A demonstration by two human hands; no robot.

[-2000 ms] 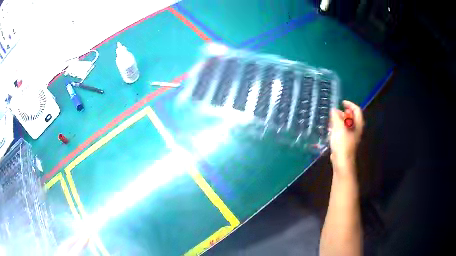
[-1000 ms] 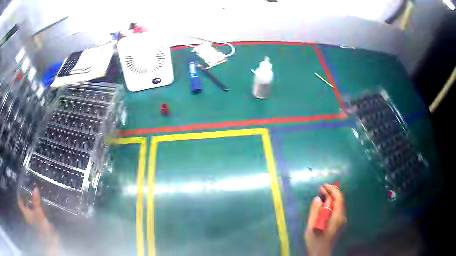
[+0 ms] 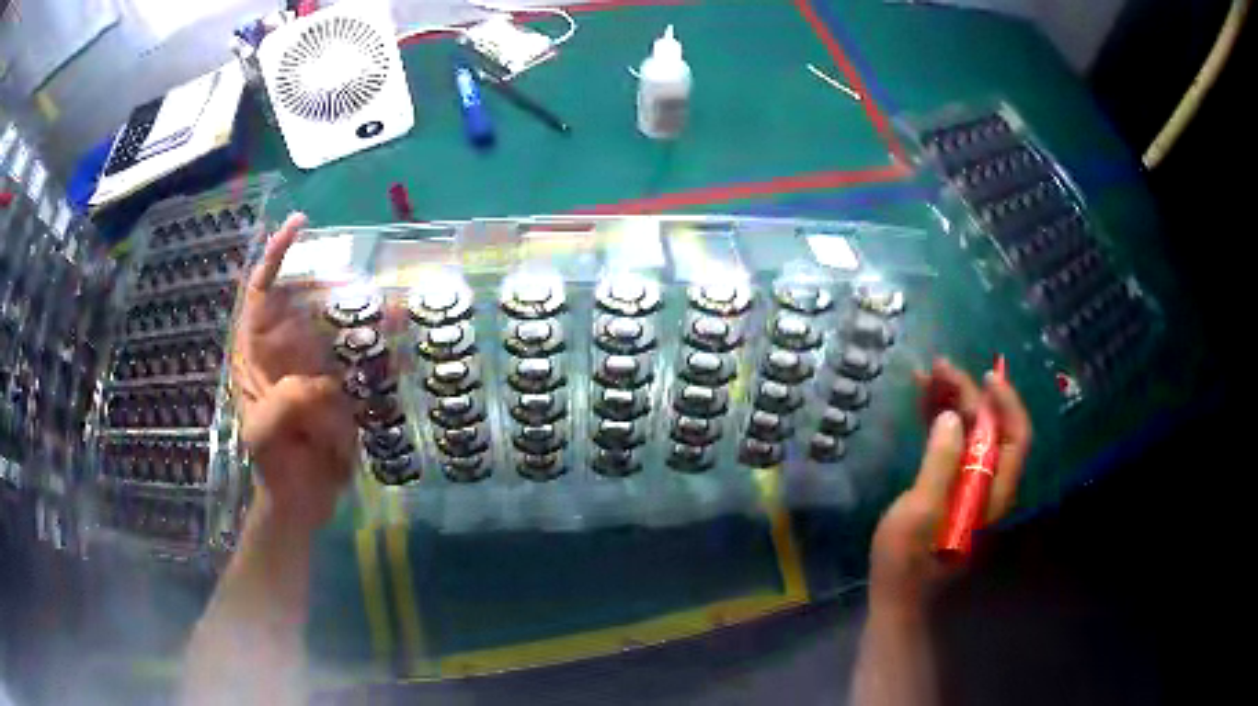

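A clear blister tray [image 3: 566, 503] with columns of round silvery components [image 3: 624, 370] is in front of me over the green mat. My left hand [image 3: 293, 393] grips the tray's left edge, with the index finger extended up along it. My right hand [image 3: 952, 476] is just off the tray's right side and holds a red marker pen [image 3: 971, 486], its red tip pointing up. Whether the right fingers touch the tray is hard to tell.
Another filled tray [image 3: 1042, 248] lies at the right. More filled trays [image 3: 173, 359] are at the left. A white fan [image 3: 335, 83], blue marker [image 3: 472, 106], dark pen [image 3: 531, 104], whitish bottle [image 3: 665, 90], thin pale stick [image 3: 835, 83] and red cap [image 3: 400, 202] lie toward the back.
The tray carried at the right now lies there. My left hand has brought another filled tray from the left to the middle. My right hand, still holding the marker, has moved slightly right and up.
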